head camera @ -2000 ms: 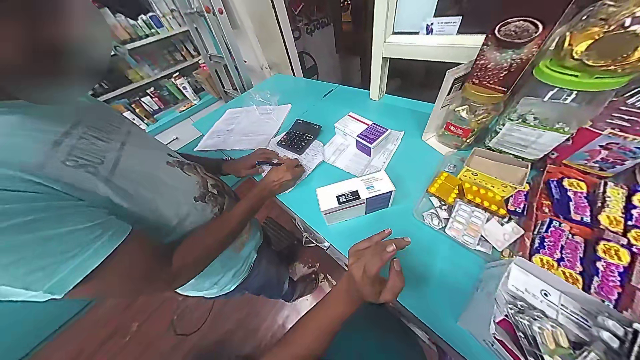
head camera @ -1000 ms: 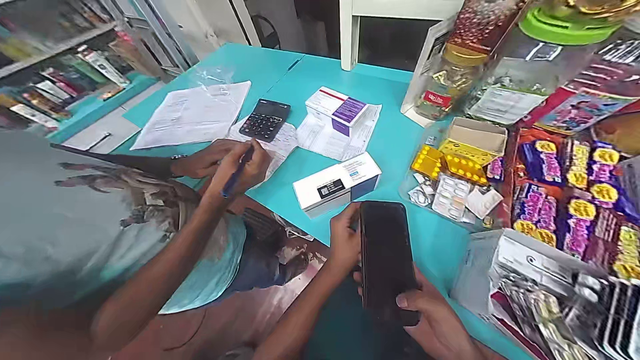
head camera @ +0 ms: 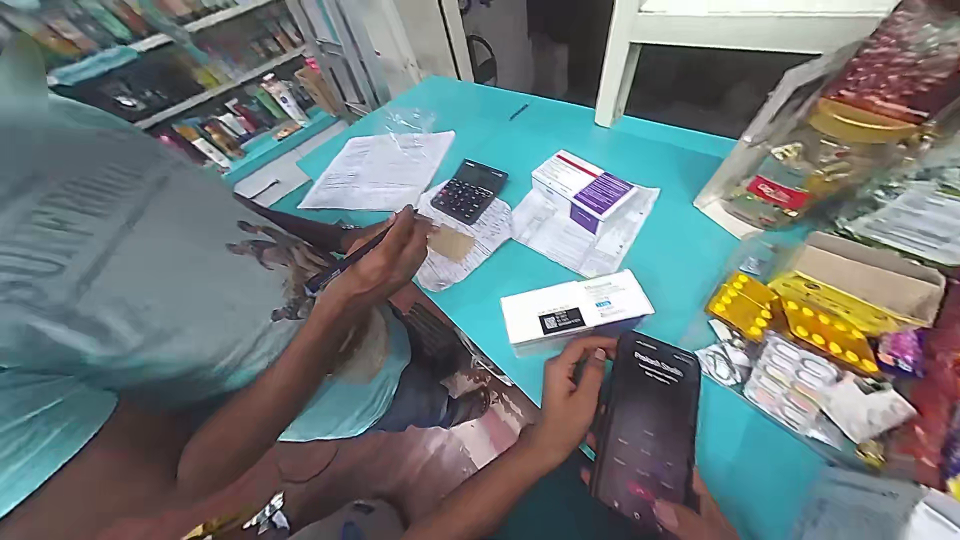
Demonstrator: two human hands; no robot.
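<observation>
A black smartphone [head camera: 646, 442] with its screen lit is held over the counter's near edge. My left hand [head camera: 574, 397] touches the phone's upper left side with its fingertips. Around the phone's lower end is my right hand [head camera: 694, 510], its thumb on the lower part of the screen. Just beyond the phone lies a white medicine box [head camera: 577, 306] on the turquoise counter [head camera: 675, 225]. Farther back, a white and purple medicine box [head camera: 581, 184] rests on a printed sheet [head camera: 630, 229].
At left a co-worker's hand [head camera: 394, 255] holds a pen [head camera: 349, 262] near a calculator [head camera: 470, 191] and papers [head camera: 382, 172]. Blister packs [head camera: 795, 382], an open yellow carton [head camera: 855, 285] and plastic jars [head camera: 795, 176] stand at right. Shelves [head camera: 217, 82] hold products behind.
The phone, not in view two seconds ago, was between my hands with a dark screen one second ago; its screen is now lit. The co-worker's pen hand has stayed near the calculator.
</observation>
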